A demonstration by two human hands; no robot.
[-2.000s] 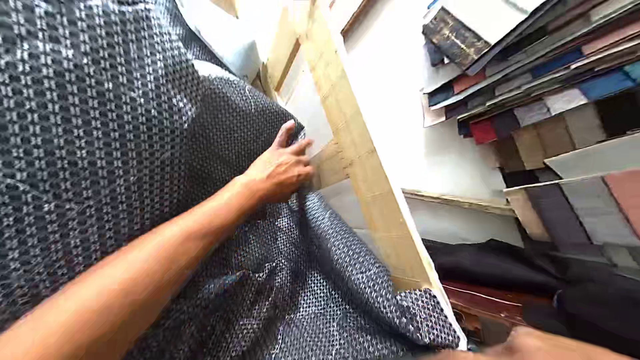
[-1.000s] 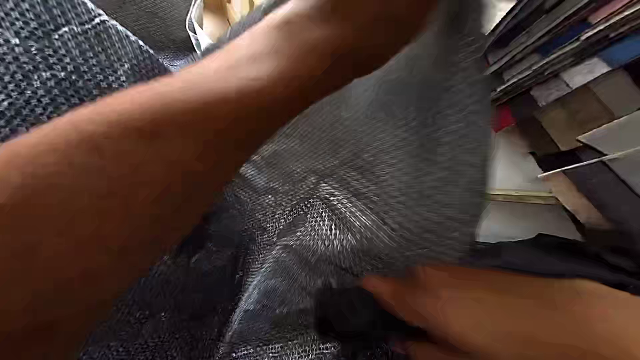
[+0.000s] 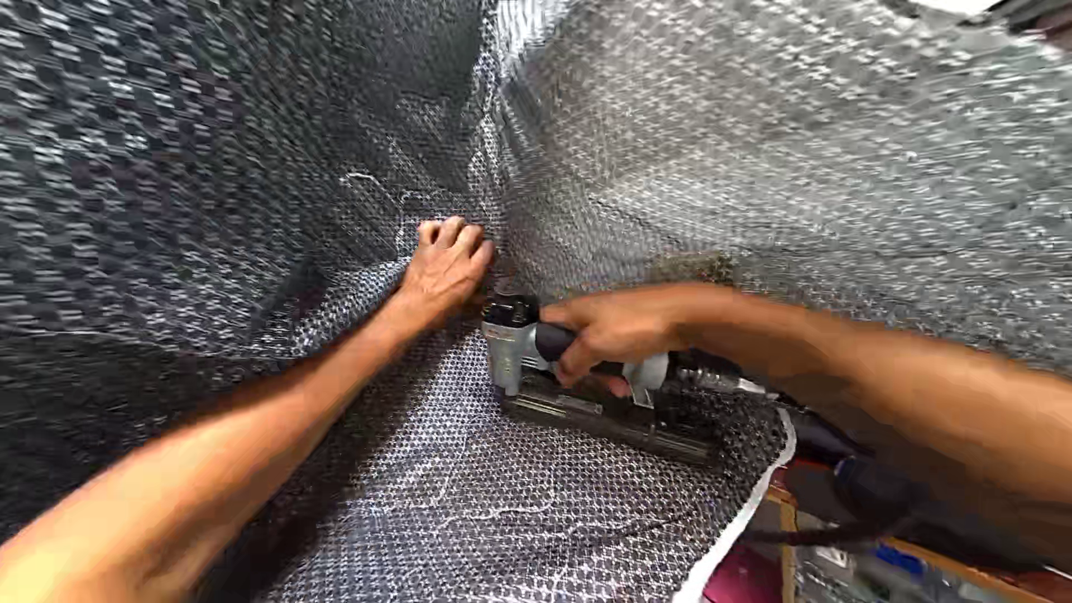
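Observation:
Dark patterned upholstery fabric (image 3: pixel 469 469) with small white marks fills most of the head view, folded and draped on all sides. My left hand (image 3: pixel 448 260) presses on it near the middle, fingers curled at a fold; whether it pinches cloth cannot be told. Just right of it, my right hand (image 3: pixel 615 335) grips the handle of a pneumatic staple gun (image 3: pixel 511 352), whose magazine lies over the lower fabric. An air hose fitting (image 3: pixel 720 381) joins the rear of the gun. Whatever lies beneath the cloth is hidden.
A pale fabric edge (image 3: pixel 745 511) runs down at lower right. Beyond it are a dark hose (image 3: pixel 863 481), a wooden edge (image 3: pixel 955 569) and various items below. More patterned fabric (image 3: pixel 837 167) rises at upper right.
The wooden frame and fabric samples seen earlier are out of sight, with cloth now across the view. My right hand now holds the staple gun in plain sight. The view has shifted strongly.

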